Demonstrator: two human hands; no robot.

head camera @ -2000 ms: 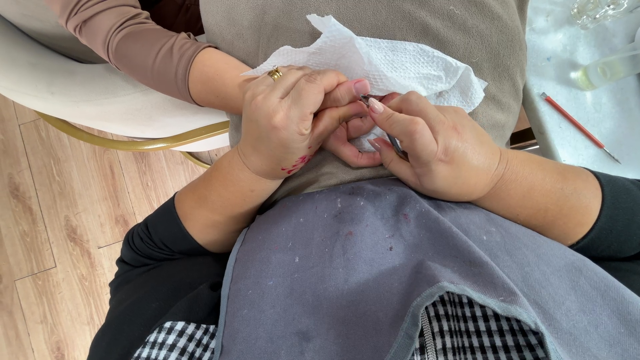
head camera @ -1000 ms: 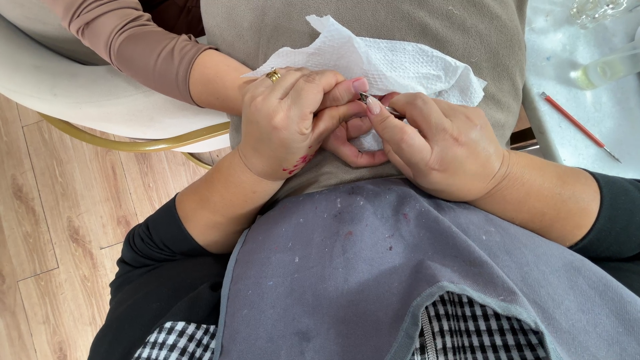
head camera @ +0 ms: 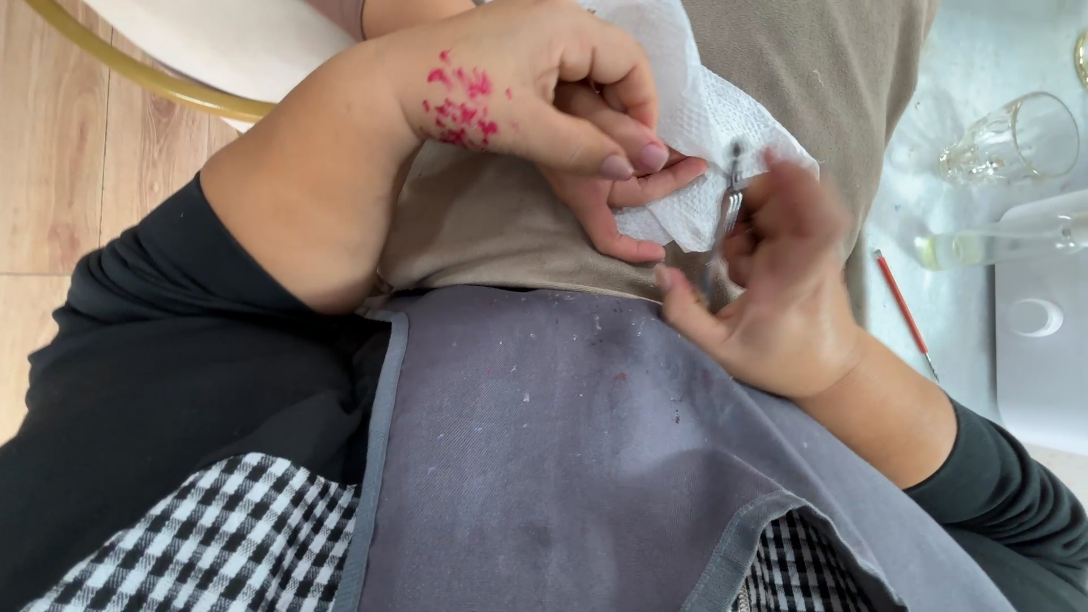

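My left hand (head camera: 527, 102) is at the upper middle, bent over another person's hand (head camera: 603, 204), with thumb and finger pinched on one of its fingers. Pink-red flecks mark the back of my left wrist. To the right, my right hand (head camera: 782, 272) is blurred and holds a slim metal tool (head camera: 729, 208), which looks like a cuticle nipper; its exact kind is hard to tell. The other person's hand rests on a white paper towel (head camera: 748, 119), which lies over a brown-grey cushion (head camera: 807, 51).
A grey apron (head camera: 544, 442) covers my lap. On the table at right are a red-handled thin tool (head camera: 903, 306), a ribbed glass (head camera: 1011, 140), a clear bottle (head camera: 1003, 242) and a white device (head camera: 1041, 365). A chair with a gold rim (head camera: 161, 81) stands at upper left.
My right hand and the metal tool have moved away from the other person's fingertips, toward my body. My left wrist has turned, showing more of the flecks. The view has shifted.
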